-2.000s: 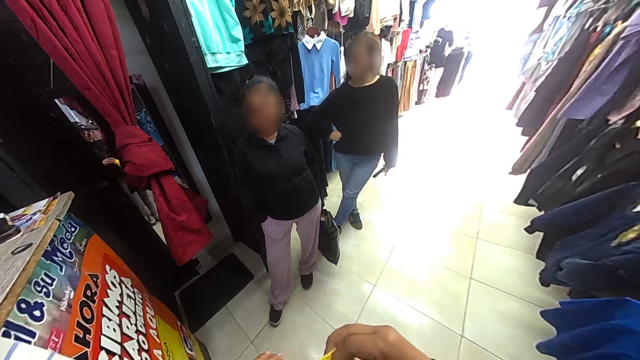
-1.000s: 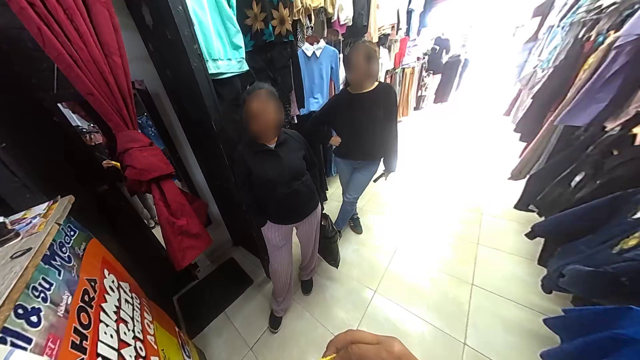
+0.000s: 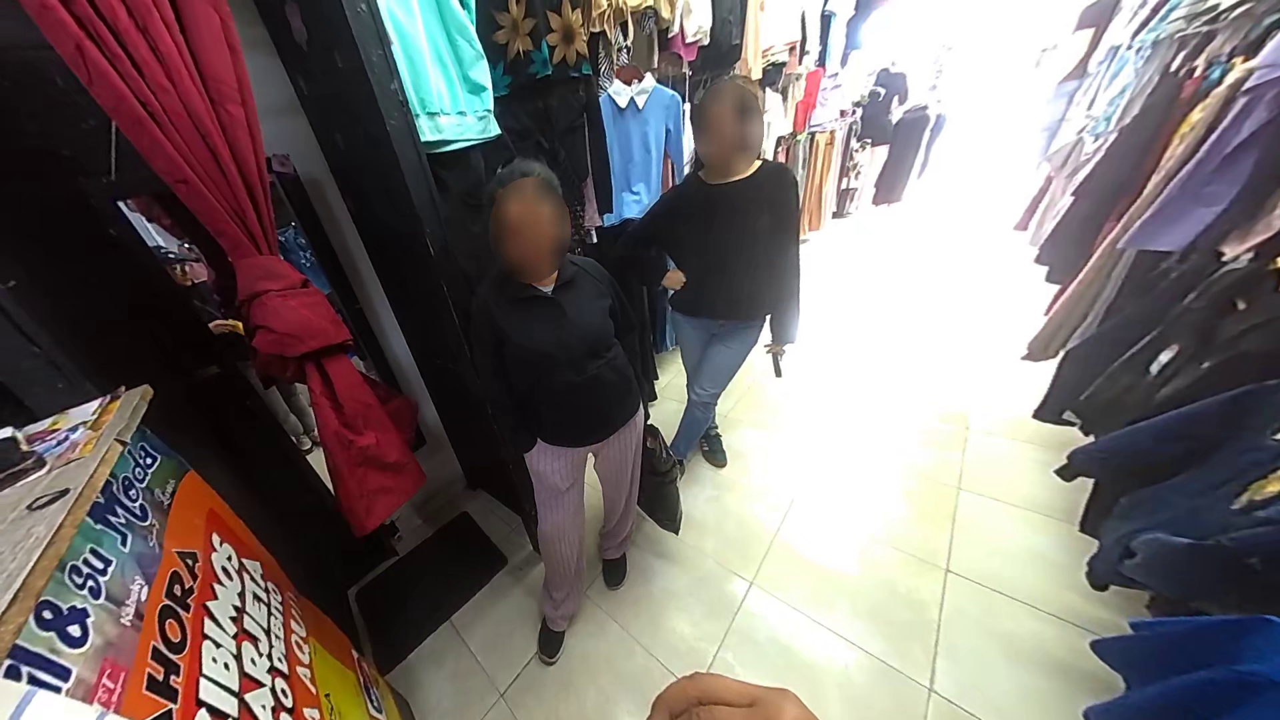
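Observation:
My right hand (image 3: 732, 698) shows at the bottom edge, with its fingers bent and most of it cut off by the frame. Whether it holds anything is hidden. My left hand is out of view. Beyond it, on the tiled floor (image 3: 850, 540), stands a person in a black jacket and striped pink trousers (image 3: 565, 350), a black bag (image 3: 660, 480) hanging beside them. Behind and to the right is a second person in a black sweater and jeans (image 3: 735, 245), a small dark object (image 3: 777, 363) in one hand.
At lower left stands a wooden counter (image 3: 75, 520) with a printed banner (image 3: 230, 630) on its front. A knotted red curtain (image 3: 300, 310), a dark mat (image 3: 430, 590) and black pillar (image 3: 390, 200) are nearby. Clothes racks line the back and right, with dark garments (image 3: 1190, 450).
Fingertips of my left hand, at the bottom edge two seconds ago, are gone from view. My right hand sits lower in the frame, and the yellow thing at its fingers no longer shows.

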